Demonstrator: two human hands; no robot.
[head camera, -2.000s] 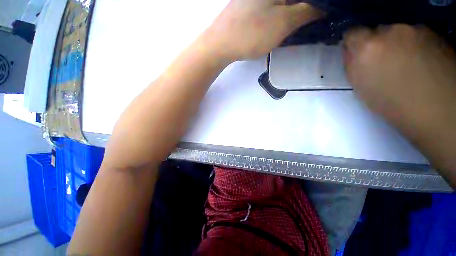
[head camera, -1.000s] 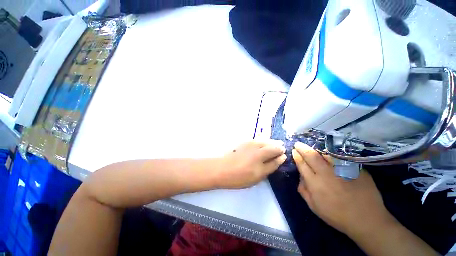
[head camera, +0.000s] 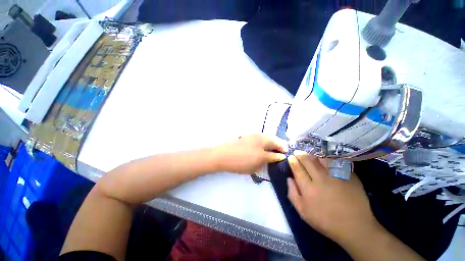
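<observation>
A dark garment piece (head camera: 286, 204) lies under the white sewing machine head (head camera: 336, 76) and hangs toward the table's front edge. My left hand (head camera: 250, 154) pinches its edge from the left, by the needle area. My right hand (head camera: 326, 196) lies on the cloth just right of it, fingertips on the same edge. The fingertips of both hands nearly meet. The presser foot and needle are too small and covered to make out. The pale needle plate (head camera: 273, 118) shows partly left of the head.
More dark cloth (head camera: 275, 46) lies behind the machine. White strips (head camera: 433, 171) hang at the right. Taped cardboard (head camera: 76, 109) covers the left table end. A ruler tape (head camera: 219, 223) runs along the front edge. Blue crates (head camera: 46, 204) stand lower left, a grey motor box (head camera: 20, 56) upper left.
The view has swung from the plate and cloth close up to the whole machine head. Since one second ago, both hands stay by the needle with the cloth edge; the view has shifted slightly.
</observation>
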